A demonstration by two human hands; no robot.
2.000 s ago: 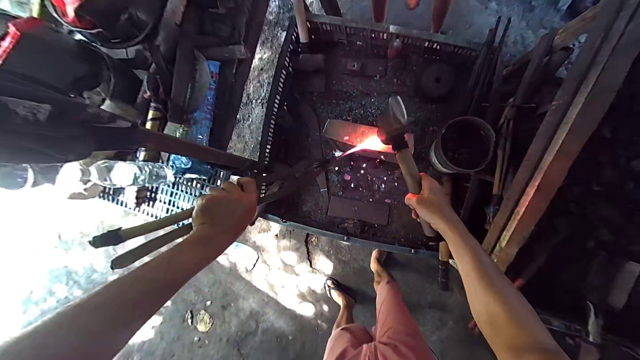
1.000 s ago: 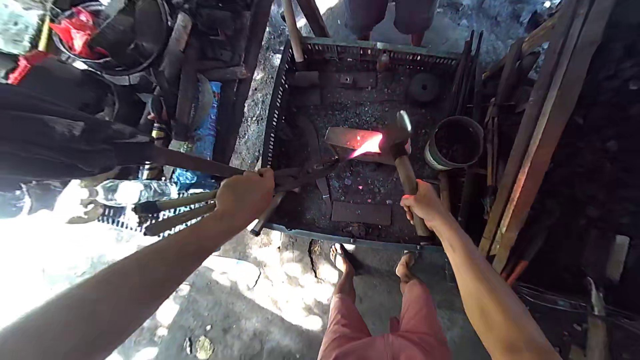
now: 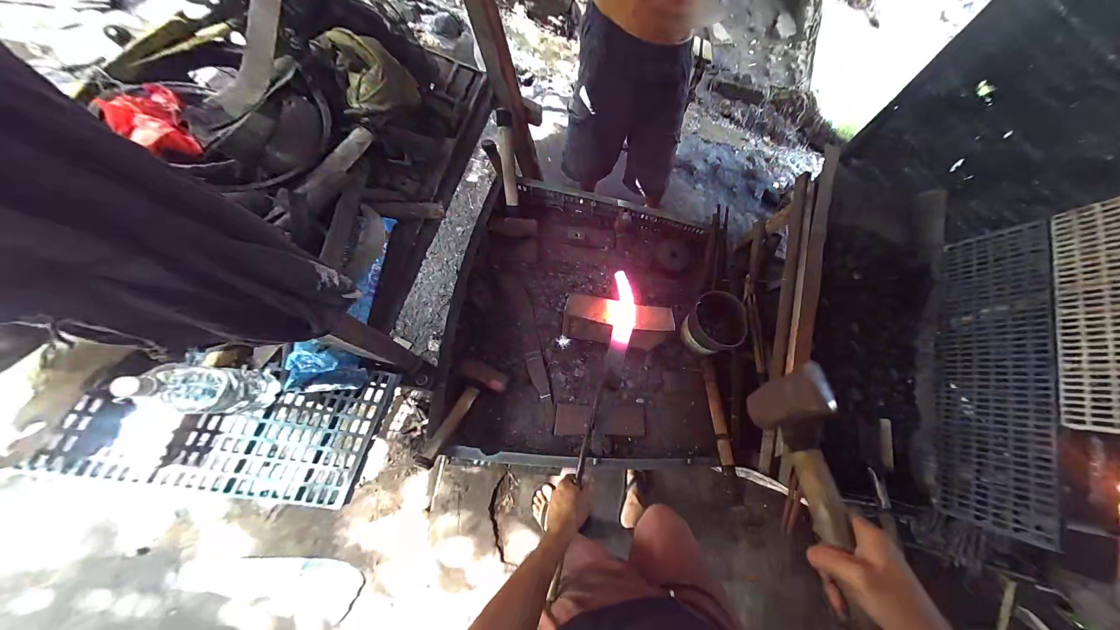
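Observation:
My left hand (image 3: pixel 569 505) grips a long thin tool or bar (image 3: pixel 594 420) at the near edge of the work bed. At its far end a piece of glowing hot metal (image 3: pixel 623 311) lies across a steel anvil block (image 3: pixel 654 320). My right hand (image 3: pixel 866 560), low at the right, is closed around the wooden handle of a hammer (image 3: pixel 792 394). The hammer's head is raised, to the right of the bed and apart from the hot metal. Whether the left hand holds tongs or a single rod cannot be told.
A second hammer (image 3: pixel 451 420) lies at the bed's left, and a round container (image 3: pixel 714 323) stands right of the anvil block. Wooden boards (image 3: pixel 805 271) lean at the right. A person (image 3: pixel 628 96) stands beyond the bed. Plastic bottles (image 3: pixel 197 388) lie on a grate (image 3: pixel 262 455) at left.
My left hand has moved from the left side to the near edge, and the glowing metal now points away from me. The hammer has left the anvil block and moved right. The view has shifted.

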